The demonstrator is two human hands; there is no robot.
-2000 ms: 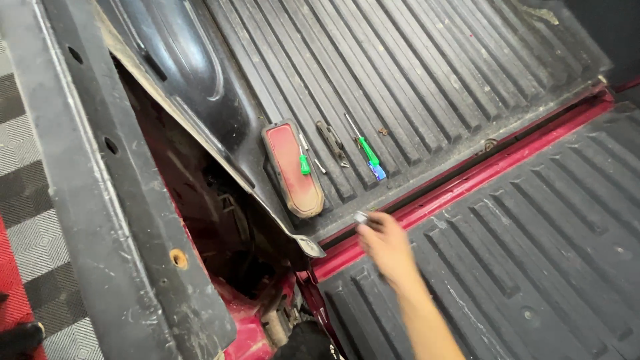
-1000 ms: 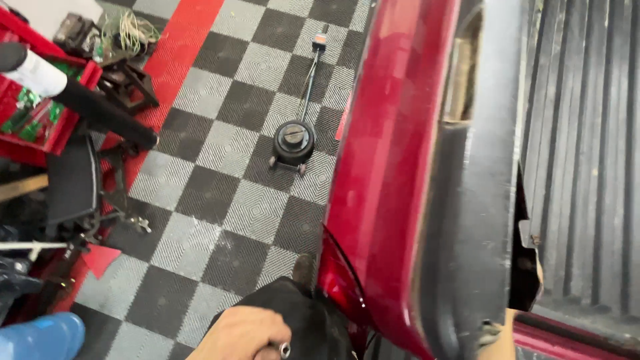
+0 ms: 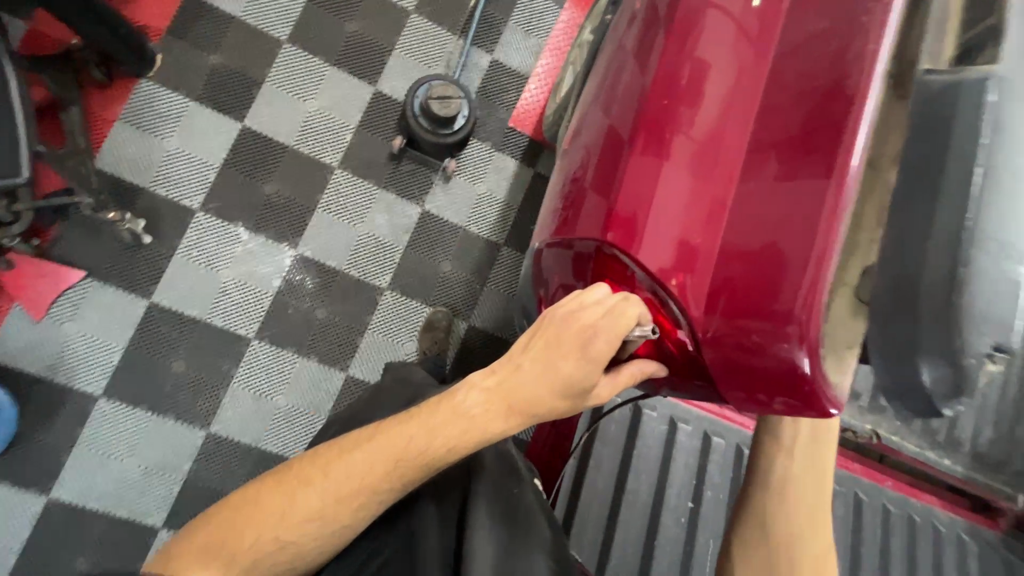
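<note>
My left hand [image 3: 580,352] is closed round a small metal socket-like piece [image 3: 645,332] whose hollow end pokes out past the fingers. It rests against the red tail light [image 3: 616,280] at the rear corner of the dark red truck bed side [image 3: 720,184]. A thin black cable [image 3: 588,436] hangs below the light. My right forearm comes up from below, over the ribbed tailgate liner [image 3: 656,480], and passes behind the corner of the bed side; that hand is hidden there.
A round black wheeled jack [image 3: 438,116] with a long handle stands on the checkered tile floor [image 3: 320,304]. Metal stands or equipment [image 3: 64,120] lie at the left. A loose plastic bed rail cover [image 3: 928,240] runs along the right. Part of a tyre [image 3: 572,72] shows beside the truck.
My left hand has risen from near my lap to the tail light, metal piece still in it. The view has swung from the bed, where screwdrivers lay, to the truck's outer side.
</note>
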